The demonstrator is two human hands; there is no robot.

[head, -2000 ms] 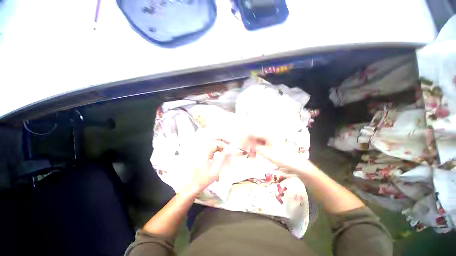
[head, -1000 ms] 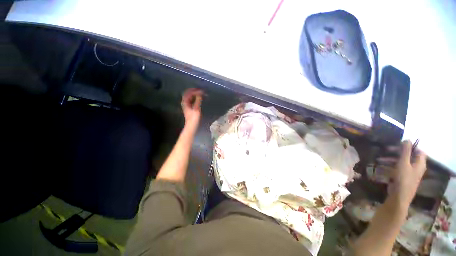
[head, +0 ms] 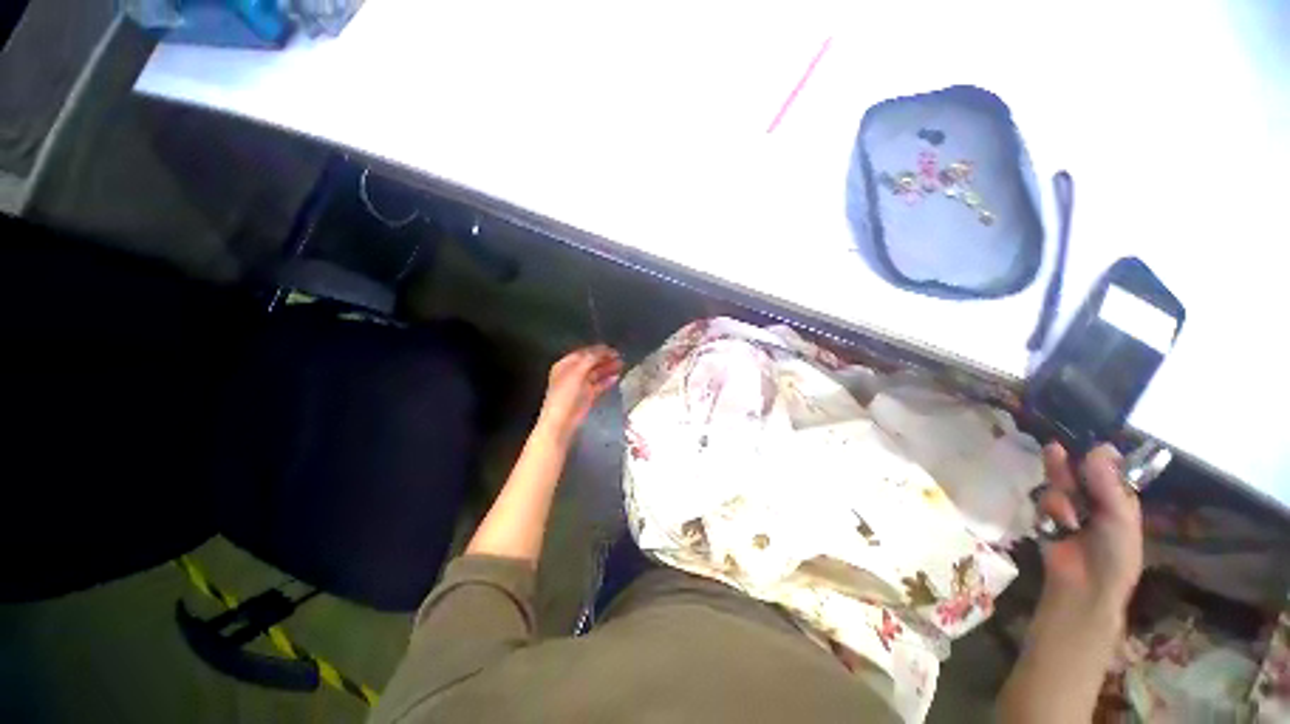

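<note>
The white floral garment lies bunched on my lap below the table edge. My left hand is beside its left end, fingertips together; a faint thin line rises above them, but whether they pinch anything is too small to tell. My right hand is at the garment's right side, just below the phone, fingers closed around a small dark and metal tool, likely thread snips, whose shiny end sticks out to the right. Part of the tool is hidden by the fingers.
On the white table are a blue-grey tray with small shiny pieces, a pink stick, a dark strap and a black phone at the edge. A dark chair stands left. More floral cloth lies lower right.
Both hands were together over the garment two seconds ago and are now apart. Since one second ago, the right hand has moved from the table edge towards the garment. The phone lies more slanted.
</note>
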